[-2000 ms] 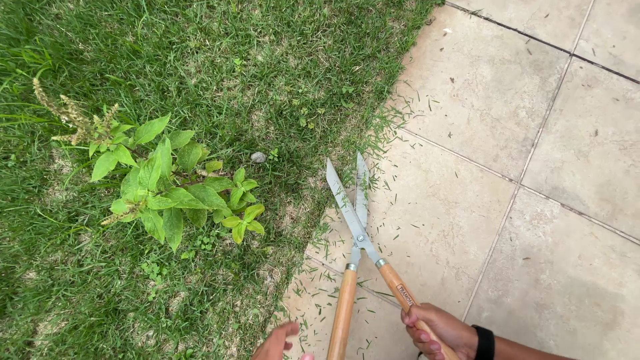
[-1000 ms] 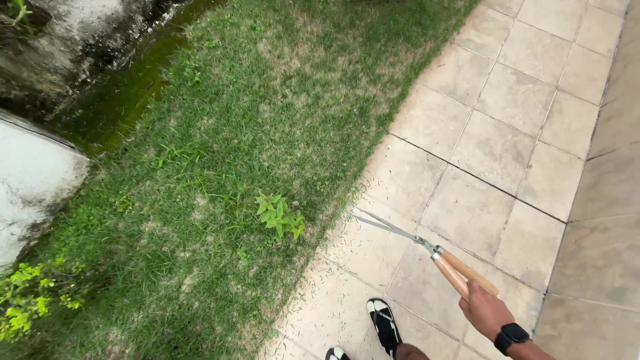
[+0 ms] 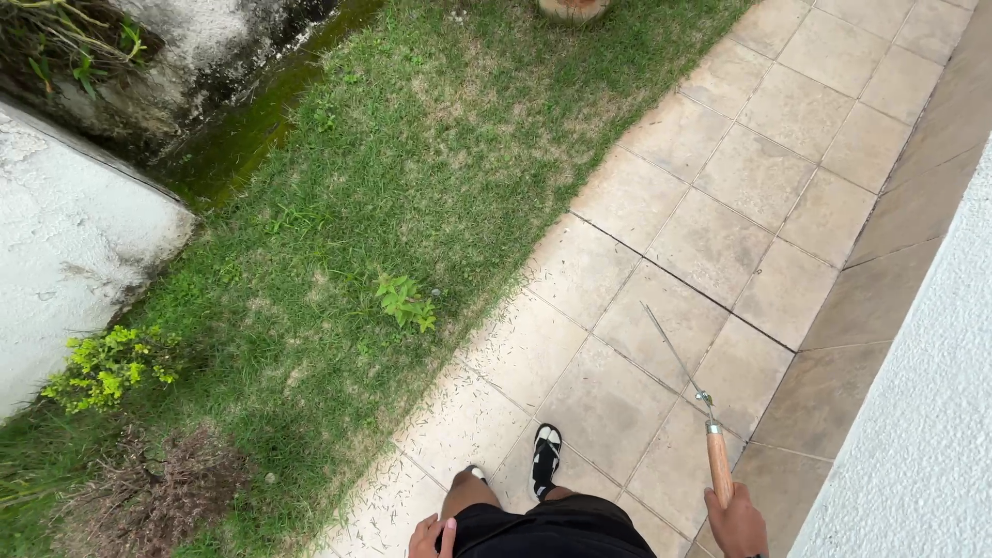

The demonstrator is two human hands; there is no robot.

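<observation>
My right hand (image 3: 736, 521) grips the wooden handle of the hedge shears (image 3: 718, 457) at the lower right. The shears are seen edge-on, blades pointing up and left above the tiled path (image 3: 713, 232); the second handle is hidden. Beside my black shorts at the bottom, my left hand (image 3: 431, 536) rests near the thigh, its fingers partly cut off by the frame, with no tool visible in it. Left of the path, a leafy green plant (image 3: 406, 302) grows in the lawn (image 3: 434, 194). Loose grass clippings (image 3: 434, 434) lie scattered on the tiles along the lawn edge.
A white wall (image 3: 922, 372) borders the path on the right. At the left are another white wall (image 3: 70, 240), a mossy channel (image 3: 248, 132), a yellow-green shrub (image 3: 116, 368) and a dry brown shrub (image 3: 155, 496). A round planter or stump (image 3: 573, 9) stands at the top. My sandalled foot (image 3: 545, 457) is on the tiles.
Two seconds ago the shears were spread at the lawn edge; now they are folded and held to the right, away from the grass. The view has widened to show my legs.
</observation>
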